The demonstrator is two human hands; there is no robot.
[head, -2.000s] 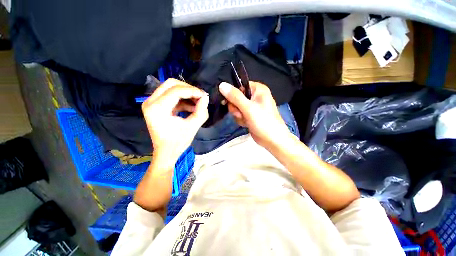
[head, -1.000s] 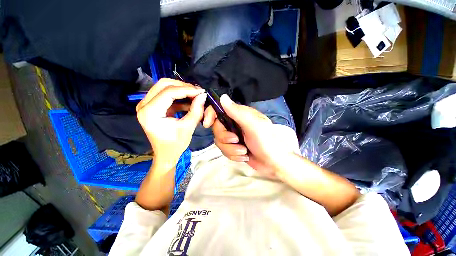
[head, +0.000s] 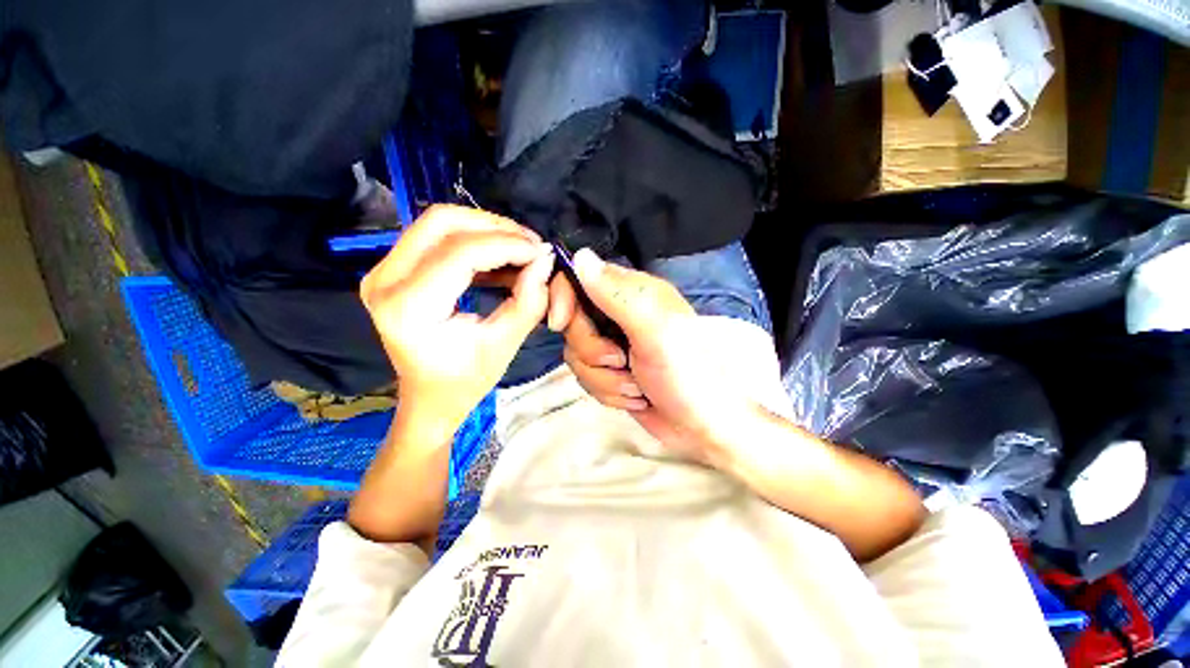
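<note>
My left hand [head: 459,307] is raised in front of my chest, thumb and forefinger pinched together; what is between them is too small to tell. My right hand [head: 646,342] is closed around black thread snips [head: 590,300], whose tips point up and left to my left fingertips. A thin pale thread end [head: 463,193] shows just beyond my left fingers. A black garment [head: 653,183] lies over my jeans-clad lap behind the hands.
A large dark garment pile [head: 222,105] hangs at the upper left, above a blue crate [head: 183,379]. A cardboard box [head: 966,150] with white tags [head: 998,78] stands upper right. Clear plastic bags [head: 940,392] cover dark garments at right. A white table edge [head: 489,8] crosses the top.
The right hand has turned; the snips, upright with blades apart two seconds ago, now slant up-left against the left fingertips. Since one second ago both hands have barely moved.
</note>
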